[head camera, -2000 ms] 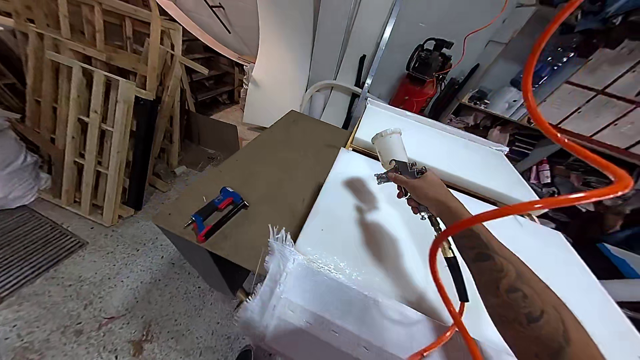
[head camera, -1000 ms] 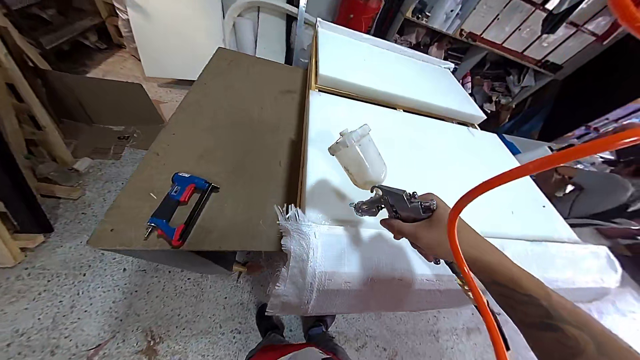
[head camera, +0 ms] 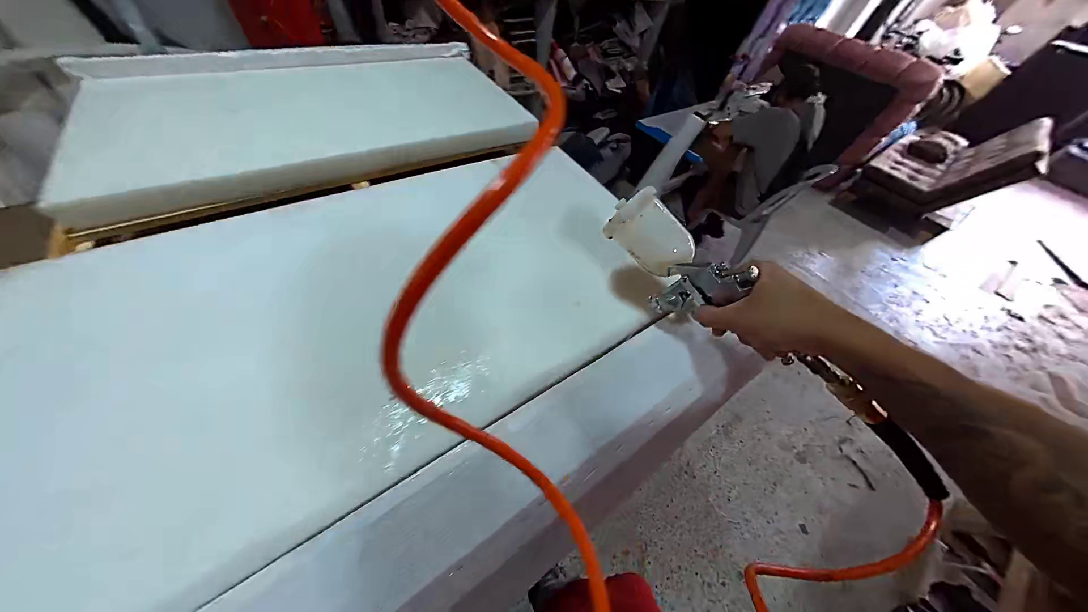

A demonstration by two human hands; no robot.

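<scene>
My right hand (head camera: 769,314) grips a metal spray gun (head camera: 710,285) with a translucent white cup (head camera: 650,231) on top. The gun's nozzle is over the right end of a white foam panel (head camera: 280,331), close to the seam with the pale fabric strip (head camera: 476,510) along its near edge. Wet glossy marks show near the middle of the panel's near side. An orange air hose (head camera: 408,297) runs from the top of the view across the panel, and another length joins the gun's handle. My left hand is out of view.
Behind lies a second white foam panel (head camera: 289,119), with a wooden frame edge (head camera: 204,212) in the gap between. At the back right a person (head camera: 765,136) sits by a table. A tufted brown seat (head camera: 960,166) stands on the concrete floor (head camera: 748,476) farther right.
My right hand has moved the spray gun rightward along the panel to its far right end. The view has swung right; the blue and red tool seen earlier is out of view.
</scene>
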